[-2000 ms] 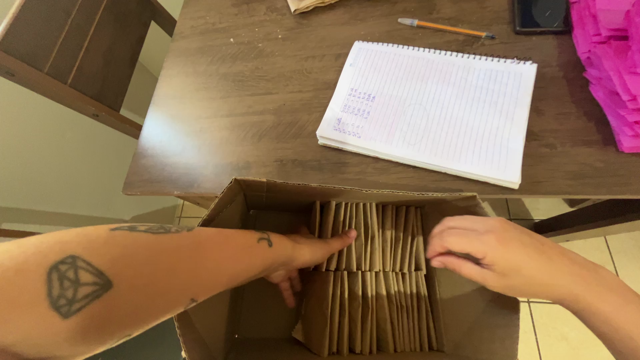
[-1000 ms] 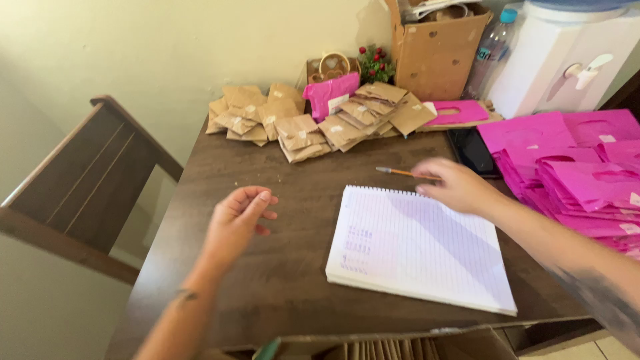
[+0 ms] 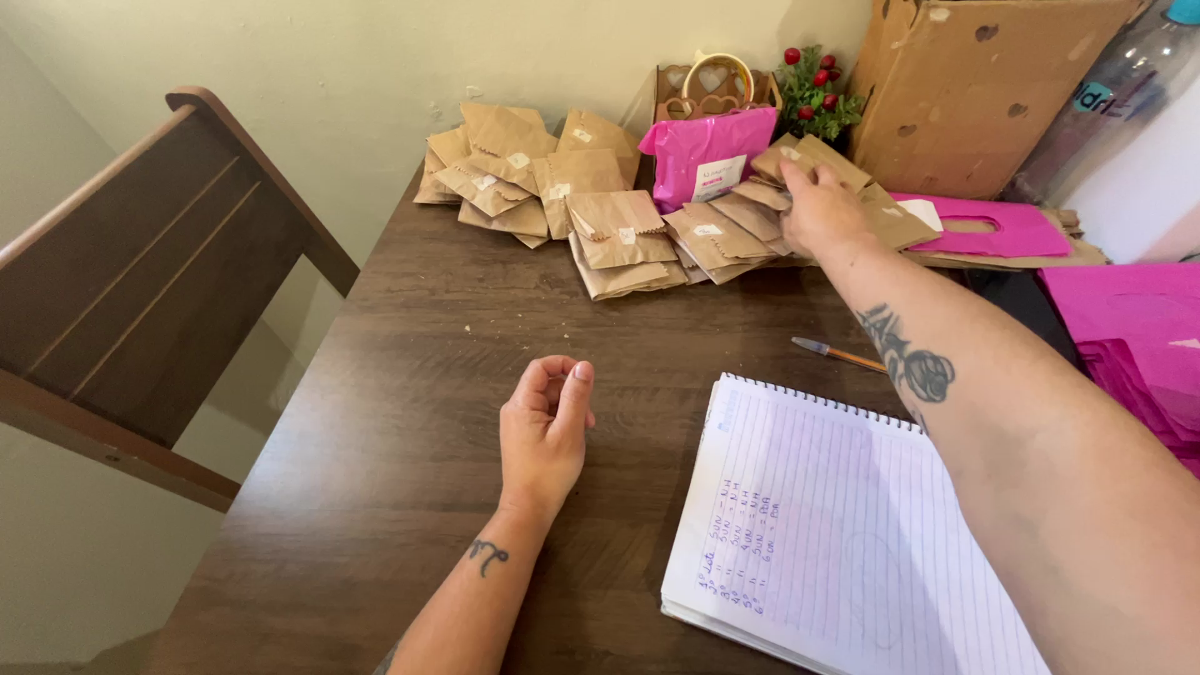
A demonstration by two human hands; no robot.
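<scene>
At the back of the table, my right hand (image 3: 820,202) is on a folded brown paper packet (image 3: 814,161) at the right part of a row of such packets; whether its fingers grip it I cannot tell. More brown paper packets (image 3: 502,155) with small white stickers lie to the left, and a pink plastic package (image 3: 711,155) bearing a label stands among them. My left hand (image 3: 548,422) hovers above the table's middle, fingers curled, with nothing visible in it. A spiral notebook (image 3: 806,525) with handwriting lies under my right forearm, and a ballpoint pen (image 3: 837,354) is beyond it.
Pink bags (image 3: 1134,328) are piled at the right over a dark object. A cardboard box (image 3: 975,94), a plastic bottle (image 3: 1102,103), an artificial plant (image 3: 814,94) with red berries and a small heart-cut holder (image 3: 717,84) stand behind. A wooden chair (image 3: 150,272) is at the left.
Both hands were in the open carton of paper packets two seconds ago. My right hand has since passed over the pen to the packets at the back. The view has swung up to the table.
</scene>
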